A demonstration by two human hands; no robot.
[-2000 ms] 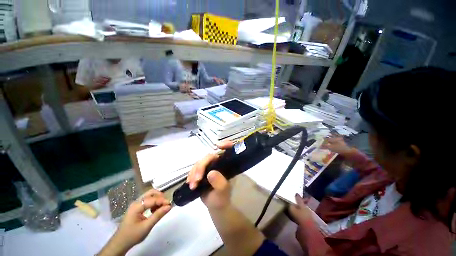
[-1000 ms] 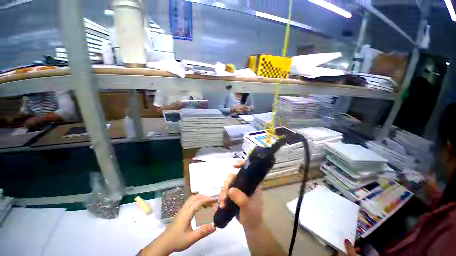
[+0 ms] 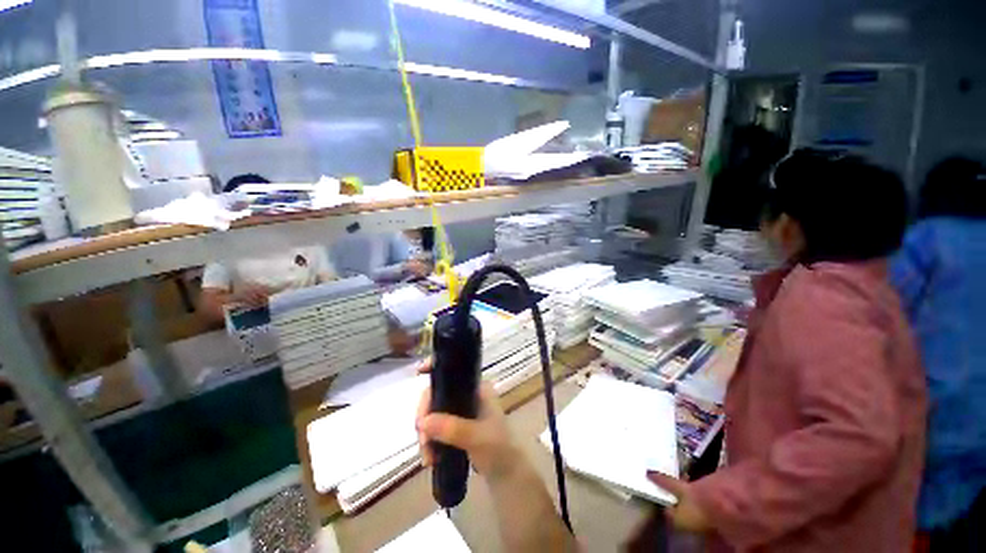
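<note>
My right hand (image 3: 476, 432) is closed around the black electric screwdriver (image 3: 455, 394). The tool is upright, its thin bit pointing down above the bench. The black cable (image 3: 544, 378) arches from its top and hangs to the right. The yellow cord (image 3: 409, 119) rises from its rear end. A corner of a white unit (image 3: 428, 537) shows below the bit, cut off by the lower edge. The screw box (image 3: 283, 522) stands at the lower left. My left hand is out of the picture.
White stacks (image 3: 368, 454) lie left of the tool. Piled units (image 3: 519, 344) stand behind it. A person in a red jacket (image 3: 827, 400) at the right touches a white slab (image 3: 622, 432). A metal shelf (image 3: 324, 225) crosses above, with a post on the left.
The view has tilted up and shifted. The screwdriver has swung from slanted to upright. My left hand, earlier at the tool's tip, has left the picture. The neighbouring person shows more fully.
</note>
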